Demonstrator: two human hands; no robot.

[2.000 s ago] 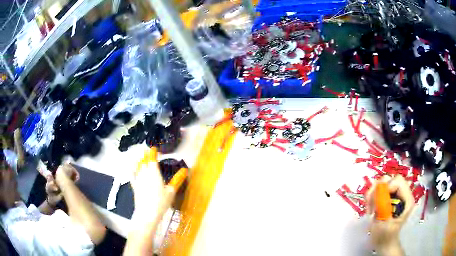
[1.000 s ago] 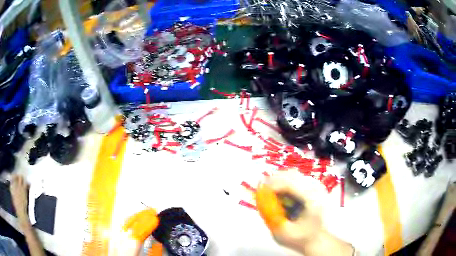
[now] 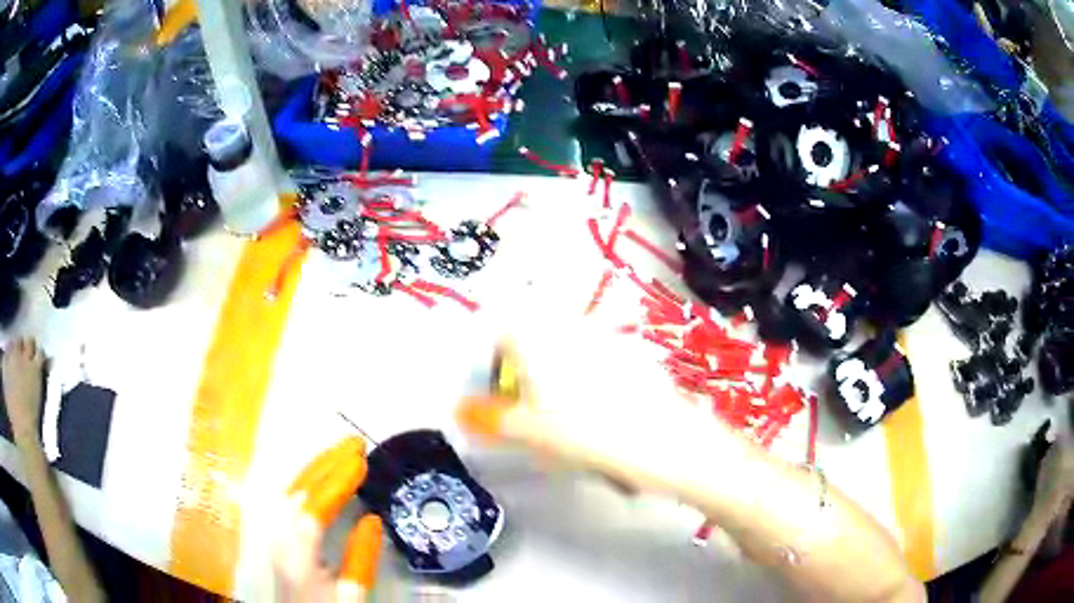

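A black plastic housing point(image 3: 406, 465) lies low in the middle of the view, with a grey round circuit board point(image 3: 435, 514) with a centre hole in its open side. A thin wire sticks out at its upper left. My left hand point(image 3: 324, 518), orange cots on its fingertips, grips the housing's left side. My right hand point(image 3: 536, 412) is above and right of the housing, blurred and overexposed. It is closed around a screwdriver point(image 3: 509, 375), of which a yellow-and-black part shows; its shaft cannot be made out.
Red leads point(image 3: 730, 371) lie loose mid-bench. Circuit boards point(image 3: 463, 247) lie behind, near a bottle point(image 3: 227, 144) and post. A blue bin point(image 3: 389, 147) holds more. Housings point(image 3: 754, 177) are heaped right rear, small black parts point(image 3: 989, 353) far right. Other people's arms show at both edges.
The view has shifted. My right hand has moved left from the red leads, nearer the housing. My left hand still holds the housing, now more fully in view.
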